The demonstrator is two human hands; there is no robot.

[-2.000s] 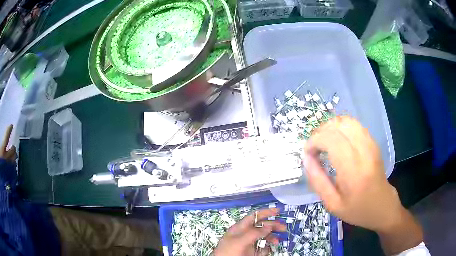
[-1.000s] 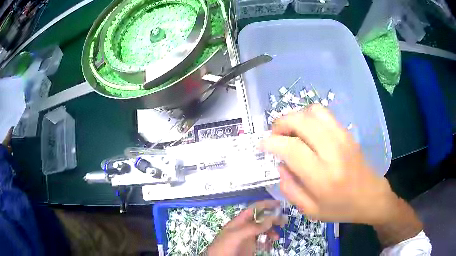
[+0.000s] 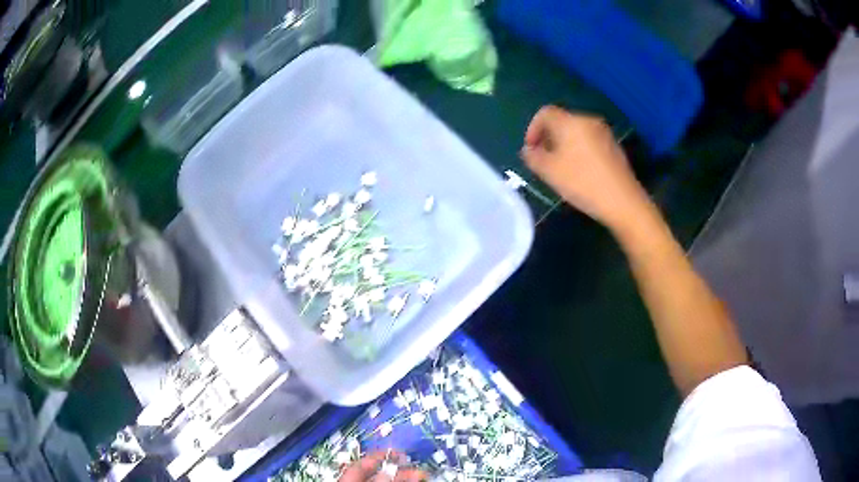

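Note:
A frosted clear tub point(image 3: 452, 165) holds a pile of white-headed leaded parts point(image 3: 330, 254) with green leads. A blue bin point(image 3: 532, 414) below it holds many more of these parts. My right hand point(image 3: 570, 155) is over the bench to the right of the tub, its fingers curled together; whether it holds anything is unclear. A white-headed part point(image 3: 514, 179) lies by the tub's right corner, just below the hand. My left hand point(image 3: 384, 469) is cut off by the bottom edge, over the blue bin, with a white-headed part at its fingers.
The insertion machine point(image 3: 226, 377) is at the lower left. The bowl feeder point(image 3: 61, 268) with green contents stands at the left. A bag of green components point(image 3: 447, 42) and a blue mat point(image 3: 612, 61) lie at the back. Small clear boxes point(image 3: 193, 108) are beyond the tub.
The view has swung to the right. My right hand has moved from the machine's right end to the bench right of the tub. My left hand now shows only at the bottom edge.

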